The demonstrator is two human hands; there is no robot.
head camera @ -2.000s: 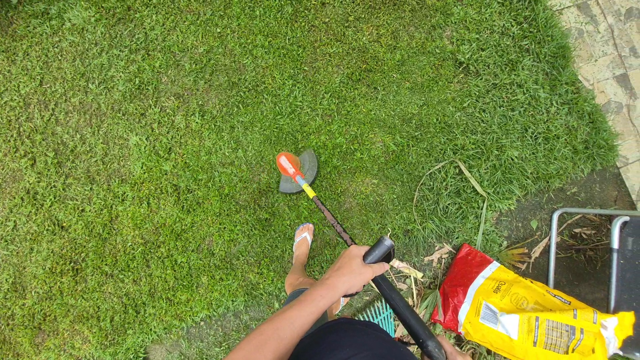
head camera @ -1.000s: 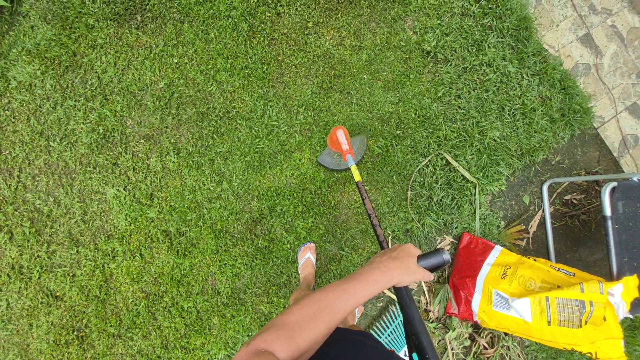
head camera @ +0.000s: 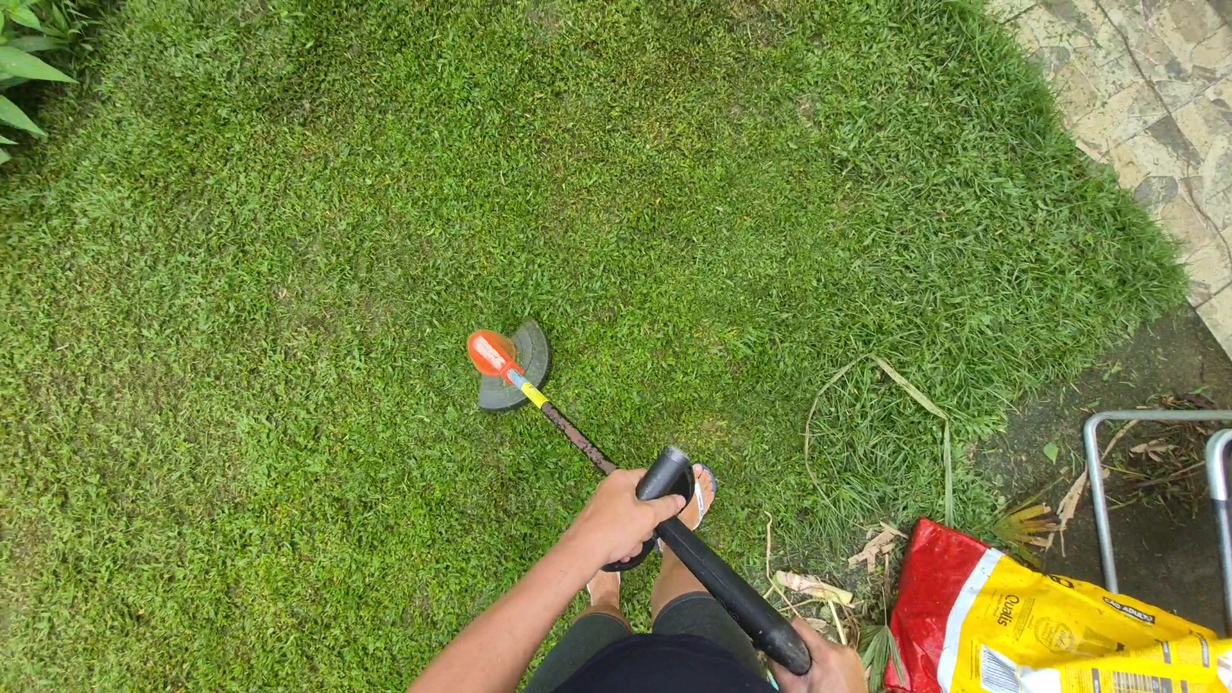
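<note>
My left hand (head camera: 626, 518) grips the black front handle of a string trimmer (head camera: 577, 441). Its shaft slants up and left to an orange motor head (head camera: 493, 354) with a dark semicircular guard (head camera: 527, 371), low over the grass. At the bottom, my right hand (head camera: 824, 664) is closed around the rear end of the black grip tube (head camera: 731, 589), partly cut off by the frame edge. The cutting line cannot be made out. My feet, in white-strapped flip-flops (head camera: 705, 491), stand just below and beside the front handle.
At the lower right lie a red and yellow plastic bag (head camera: 1039, 626) and dry leaves (head camera: 813, 587). A metal tube frame (head camera: 1097, 500) stands on the dark ground beyond. Stone paving (head camera: 1145, 115) borders the lawn at the upper right; leafy plants (head camera: 24, 63) grow at the upper left.
The trimmer head swung right between the two earlier frames and is now back to the left. A second foot has come into clear view beside the handle. Both hands now show on the trimmer.
</note>
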